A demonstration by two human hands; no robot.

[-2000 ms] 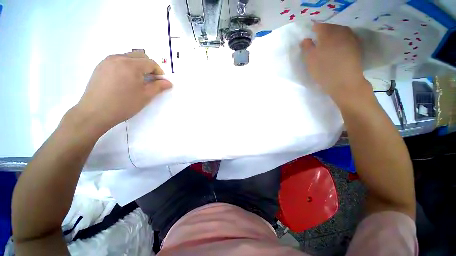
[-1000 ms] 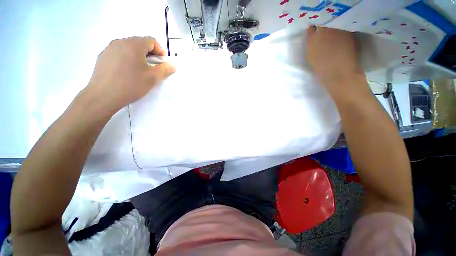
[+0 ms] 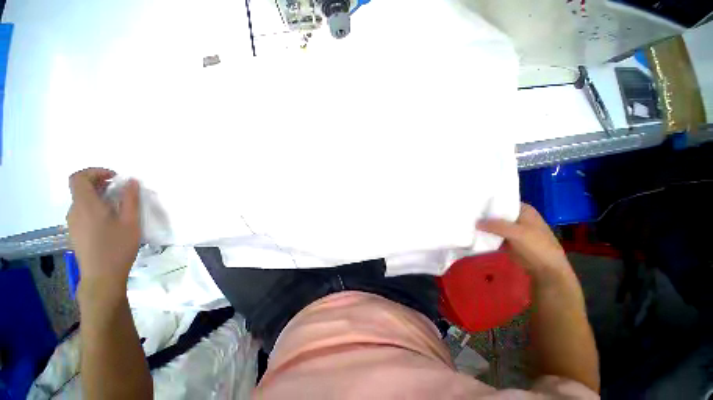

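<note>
A large white fabric panel (image 3: pixel 336 148) lies on the white sewing table and hangs over its front edge. My left hand (image 3: pixel 105 223) pinches the panel's left edge, near the table's front edge. My right hand (image 3: pixel 528 238) grips the panel's lower right edge, above the red stool. The presser foot area (image 3: pixel 303 17) and the dark round knob with a grey tip (image 3: pixel 338 19) show at the top, behind the panel. The needle itself is too small to tell.
The machine head (image 3: pixel 578 31) is at the upper right. A slim dark tool (image 3: pixel 598 101) and a dark tray (image 3: pixel 637 94) lie right of the panel. Below are a red stool (image 3: pixel 489 293), a blue bin (image 3: pixel 567 191) and heaped white fabric (image 3: pixel 207 363). A small grey tab (image 3: pixel 211 60) is left of the needle area.
Both hands have moved from beside the needle area toward me and apart, with the fabric edges in them. The panel now lies nearer the front, and the view has shifted.
</note>
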